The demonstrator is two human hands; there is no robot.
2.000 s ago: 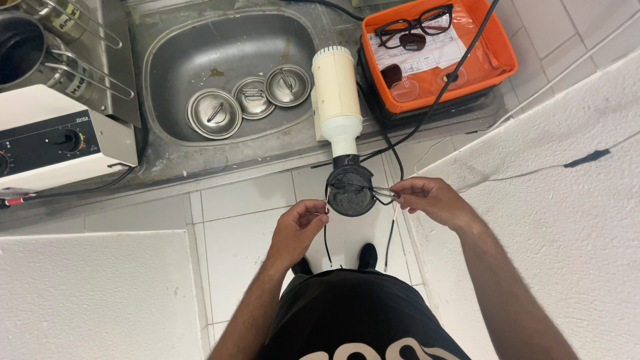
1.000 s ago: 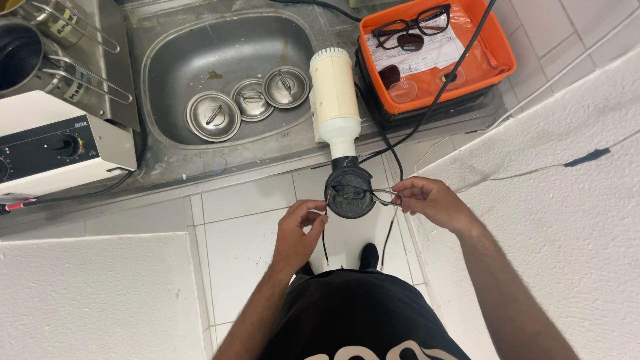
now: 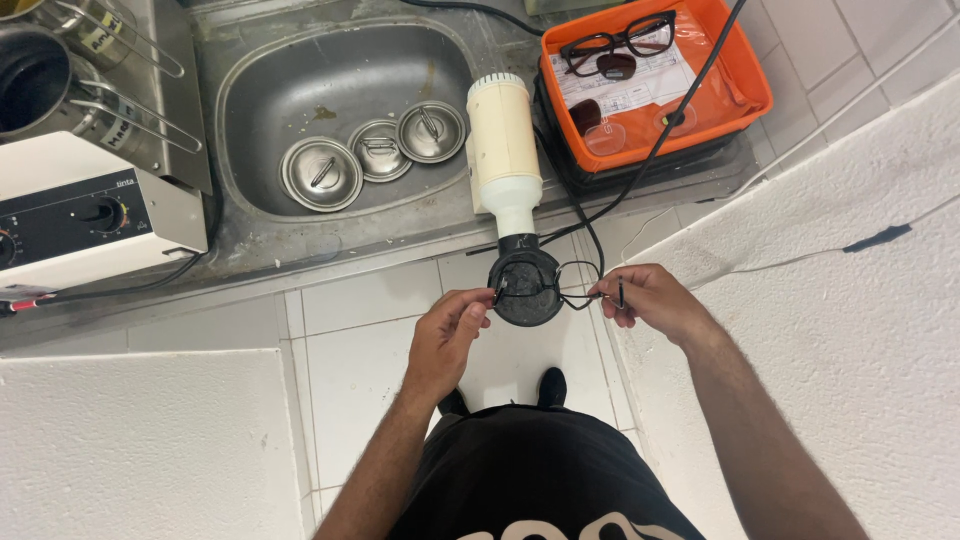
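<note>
A black eyeglass frame (image 3: 553, 287) is held between my two hands, over the round black nozzle (image 3: 525, 311) of a cream-coloured hot-air frame heater (image 3: 504, 131). My left hand (image 3: 450, 337) pinches the frame at its left end, beside the nozzle. On the other side, my right hand (image 3: 649, 300) holds the right end of the frame, where a temple stands up near the fingers. The rims show no lenses that I can make out. Whether the frame touches the nozzle, I cannot tell.
Several round metal lids (image 3: 322, 174) lie in a steel sink (image 3: 247, 112). An orange tray (image 3: 757, 97) at the right holds black glasses (image 3: 619, 43), loose lenses and paper bearing writing. A white heating unit (image 3: 169, 217) and metal pots stand at the left. Black cables (image 3: 652, 165) cross beside the heater.
My right hand has shifted slightly and the frame has turned a little, so its right rim shows more openly beside the nozzle. Both hands keep hold of it.
</note>
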